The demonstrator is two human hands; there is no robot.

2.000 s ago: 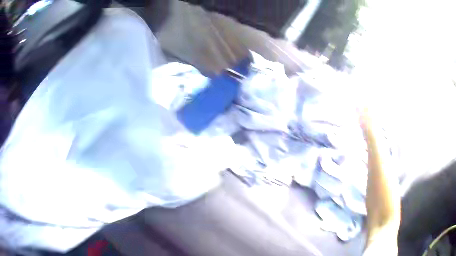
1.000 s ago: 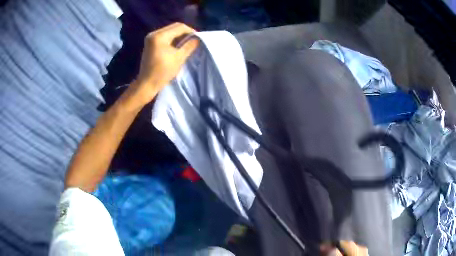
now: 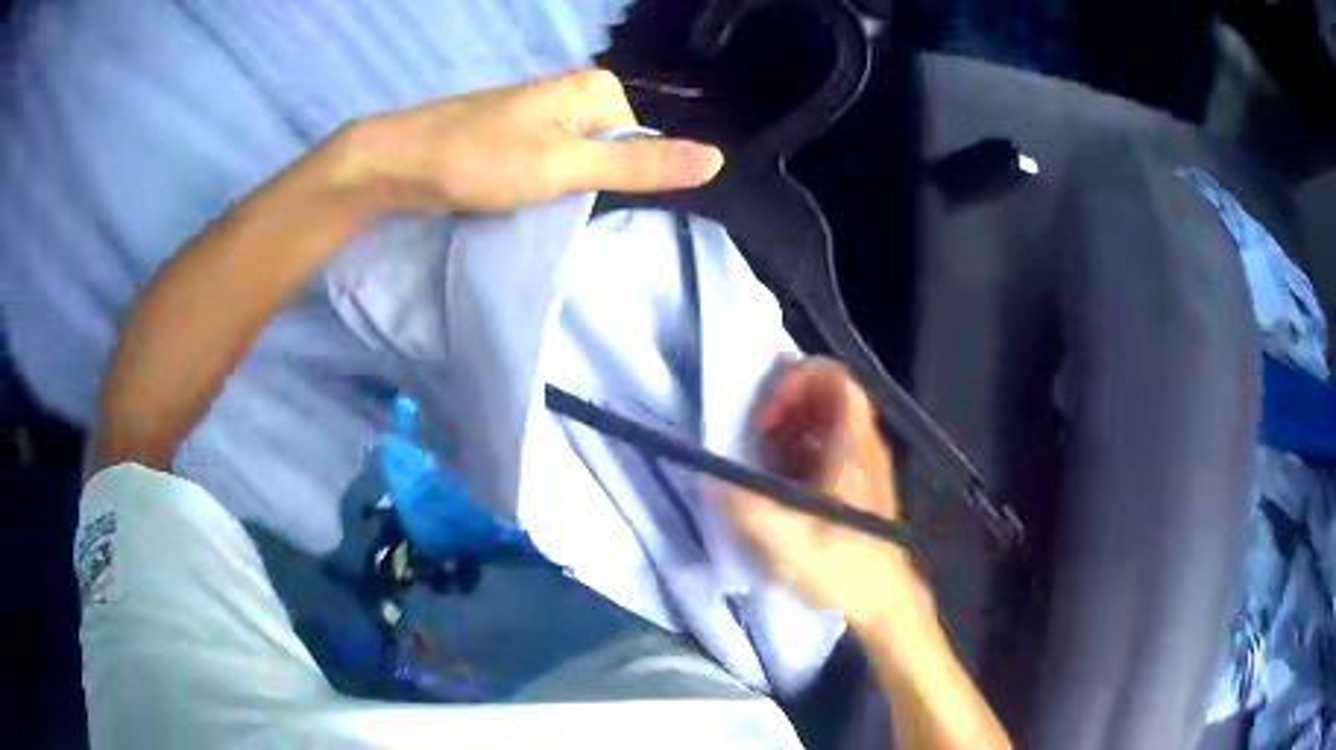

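My left hand holds the black hanger near its neck, together with the top edge of a light-blue garment. The hanger's hook points up, and one arm slants down to the right outside the cloth. Its thin bar crosses the front of the garment, which hangs in folds below my left hand. My right hand is blurred at the garment's right side, by the bar, with fingers curled. Whether it grips cloth or bar cannot be told.
A dense row of pale-blue garments hangs at the left. The grey padded table is at the right, with a small black object at its left edge. Crumpled light-blue shirts and a blue strip lie beyond.
The garment and left hand have moved nearer the hanging row. The hanger has swung upright, its neck now at my left hand. My right hand has come up from the bottom edge to the garment.
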